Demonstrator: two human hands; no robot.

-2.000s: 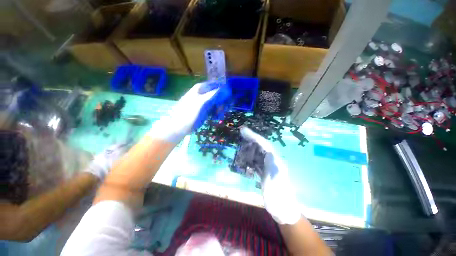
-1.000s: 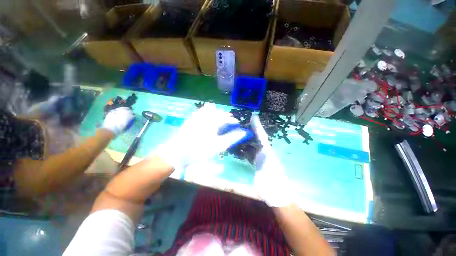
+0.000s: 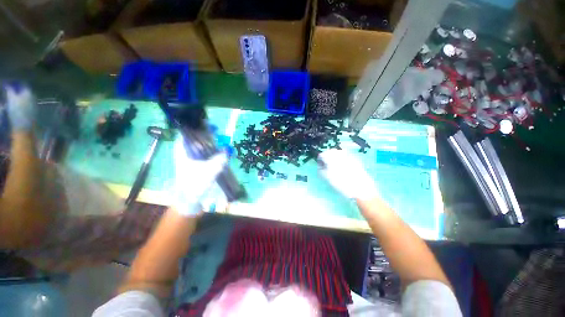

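Observation:
My left hand [image 3: 199, 176], in a white glove with blue on it, is closed around a long dark bar [image 3: 197, 133] with silvery streaks. The bar slants over the mat left of centre and is blurred. My right hand [image 3: 348, 174], white-gloved, is low over the mat at the lower right edge of the pile of small black plastic parts [image 3: 279, 141]. Its fingertips are near a dark bit; whether they grip anything cannot be told. Several small dark pieces [image 3: 301, 178] lie below the pile.
Blue bins [image 3: 288, 91], a phone [image 3: 254, 62] and cartons [image 3: 257, 44] stand behind. A hammer [image 3: 144, 164] and second parts pile [image 3: 115, 124] lie left, near another person's arm [image 3: 21, 155]. Right are a slanting post [image 3: 396, 62], wired round components [image 3: 471, 86] and two silver profiles [image 3: 483, 173].
My hands have moved apart; the left has gone left and now holds the long bar. The dark clump is gone from my right hand. A second silver profile shows at right. The neighbour's hand moved left.

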